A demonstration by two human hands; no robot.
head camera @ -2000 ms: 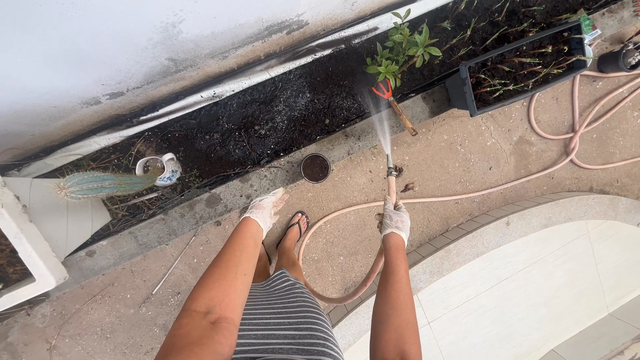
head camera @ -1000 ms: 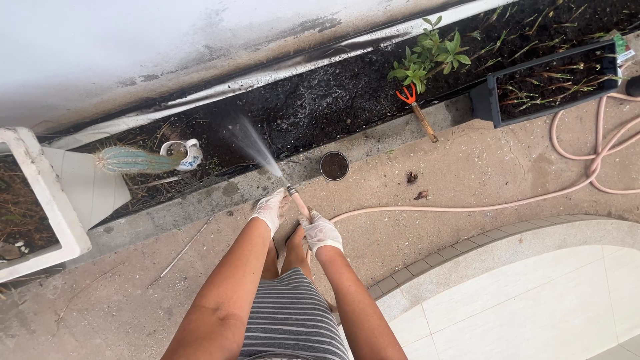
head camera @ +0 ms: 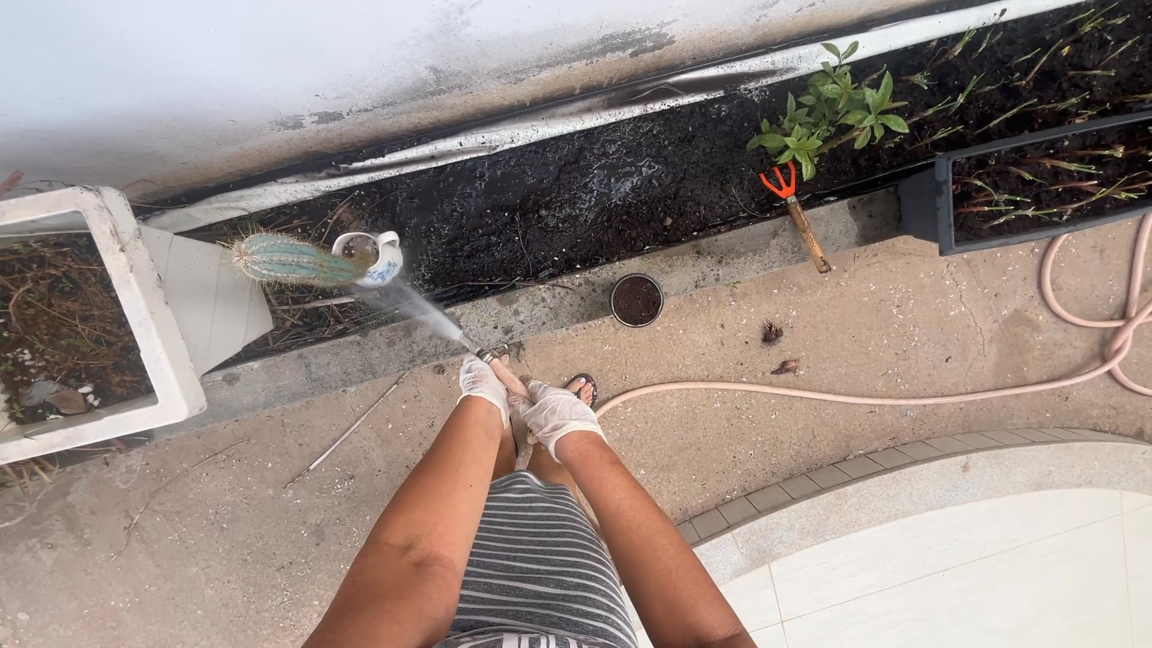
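My right hand [head camera: 555, 414], in a thin whitish glove, grips the pink garden hose [head camera: 509, 376] just behind its metal nozzle [head camera: 477, 349]. Close beside the nozzle is my left hand [head camera: 484, 387], gloved too; whether its fingers close on the hose cannot be told. A spray of water [head camera: 423, 310] leaves the nozzle up and left, toward a white and blue ceramic pot [head camera: 385, 261] that holds a columnar cactus [head camera: 292, 259]. Wet dark soil [head camera: 576, 202] fills the bed beyond the curb.
A round pot of soil [head camera: 637, 301] stands by the concrete curb [head camera: 549, 310]. An orange hand cultivator [head camera: 805, 229] leans near a leafy plant [head camera: 832, 108]. A dark planter [head camera: 943, 202] is at right, a white planter [head camera: 162, 360] at left. Hose loops [head camera: 1048, 279] and a thin stick [head camera: 346, 430] lie on the paving.
My right hand has moved left with the hose, and my left hand is now beside the nozzle. The spray has swung from near the leafy plant to the potted cactus.
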